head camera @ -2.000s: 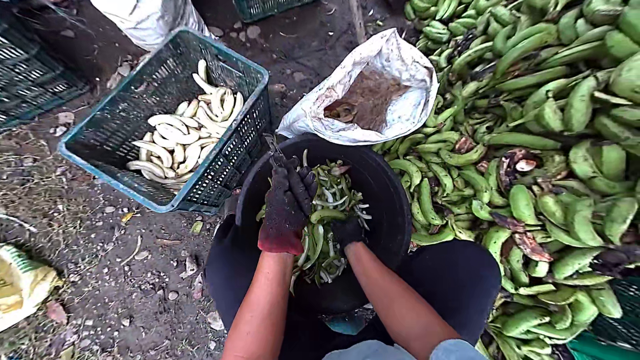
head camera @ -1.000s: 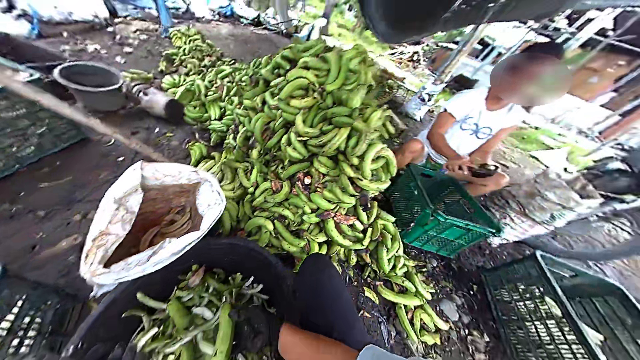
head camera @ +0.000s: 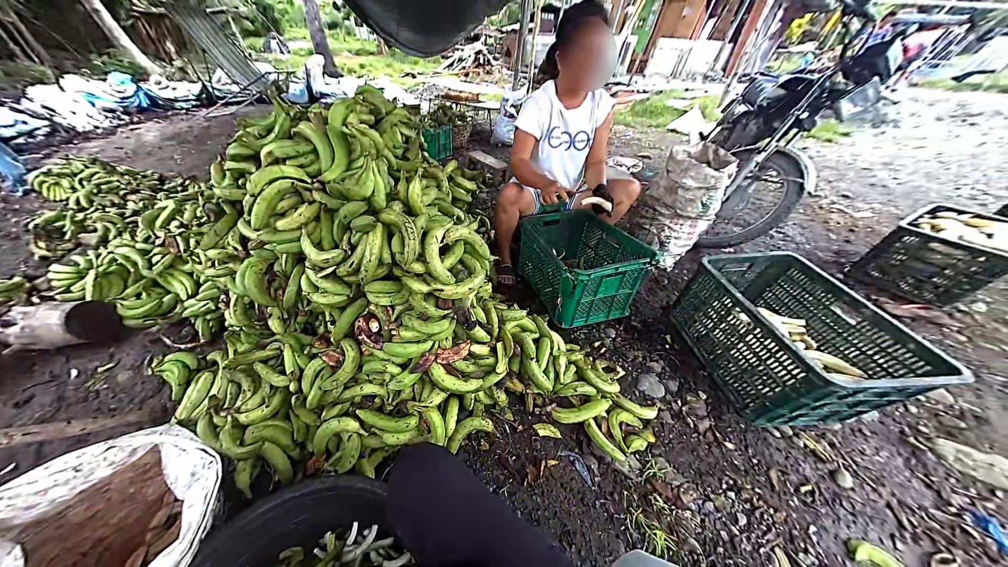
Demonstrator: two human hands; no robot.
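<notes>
Neither of my hands shows in the head view now. At the bottom edge, beside my dark-clothed knee [head camera: 457, 504], part of a black tub [head camera: 291, 520] is visible, holding green and pale banana peels [head camera: 346, 549]. Left of it stands an open white woven sack [head camera: 197, 480] with brown matter inside. Beyond the tub rises a large heap of green bananas [head camera: 339, 260], with a few blackened, split ones on its near side.
A person [head camera: 563, 142] sits behind a green plastic crate [head camera: 602, 295], holding a peeled banana [head camera: 597, 202]. Right of them are a filled sack [head camera: 689, 197], a motorcycle [head camera: 768, 157], a dark green crate [head camera: 827, 394] with peeled bananas, and another crate [head camera: 906, 272]. A log [head camera: 47, 324] lies at left.
The view has swung up and to the right, away from the tub. Both my hands, over the peels two seconds ago, have left the view.
</notes>
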